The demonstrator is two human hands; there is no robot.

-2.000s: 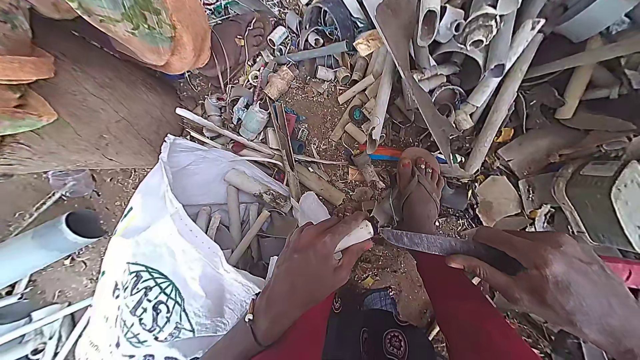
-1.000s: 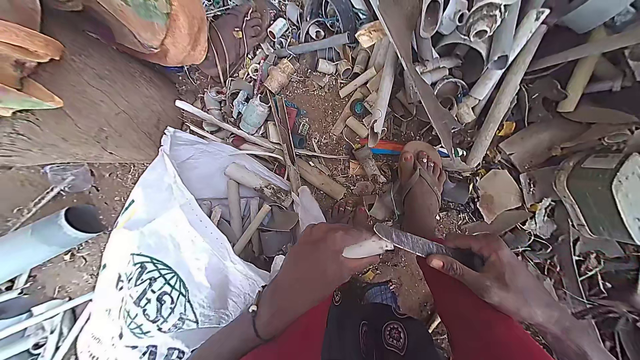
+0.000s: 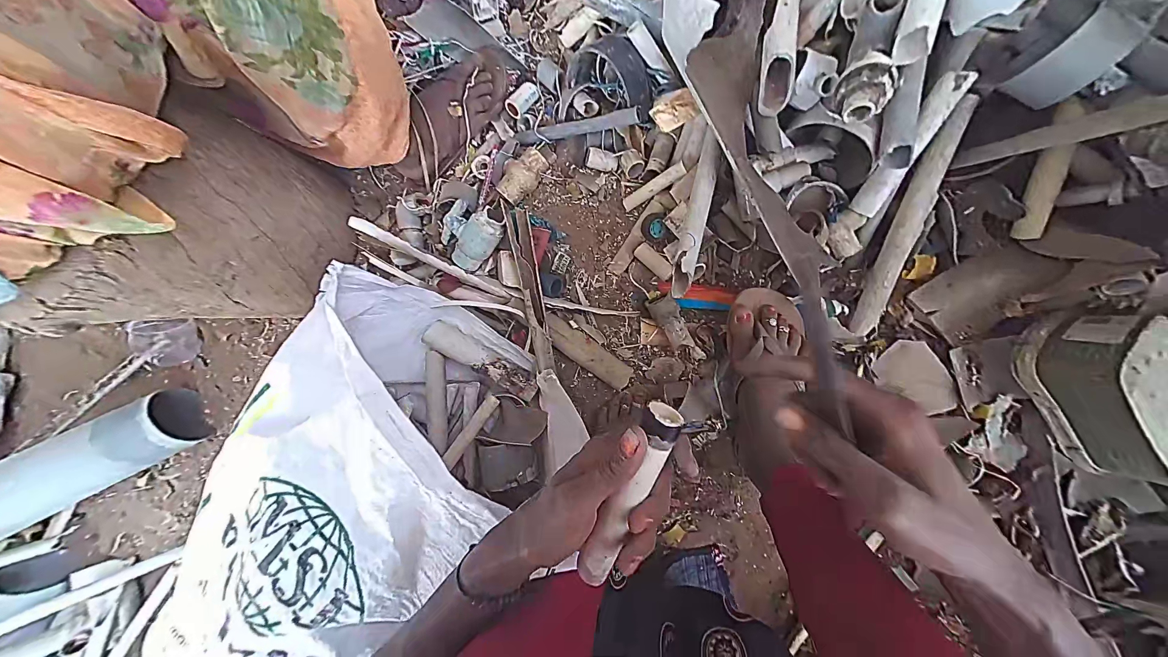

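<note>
My left hand [image 3: 584, 511] holds a short white plastic pipe piece [image 3: 634, 497] tilted upward, with a dark band around its open upper end. My right hand [image 3: 858, 447] is to the right of the pipe, apart from it, gripping a knife whose blurred blade [image 3: 826, 365] points up and away; the handle is hidden by the fingers. Left of my left hand stands an open white woven sack [image 3: 365, 456] with green printing. Inside it lie several cut pipe pieces [image 3: 436, 397]. My sandalled foot [image 3: 771, 333] is just beyond my right hand.
Loose pipes and fittings [image 3: 876, 91] are heaped at the upper right. A wide grey pipe [image 3: 100, 456] lies at the left. A thick log [image 3: 210, 210] is at the upper left, near another person's patterned cloth [image 3: 301, 73] and bare foot [image 3: 456, 109]. A metal-like container [image 3: 1095, 392] stands at the right.
The knife blade was against the pipe end in both earlier frames; it is now away from the pipe and points upward. The pipe in my left hand has turned from pointing right to pointing up.
</note>
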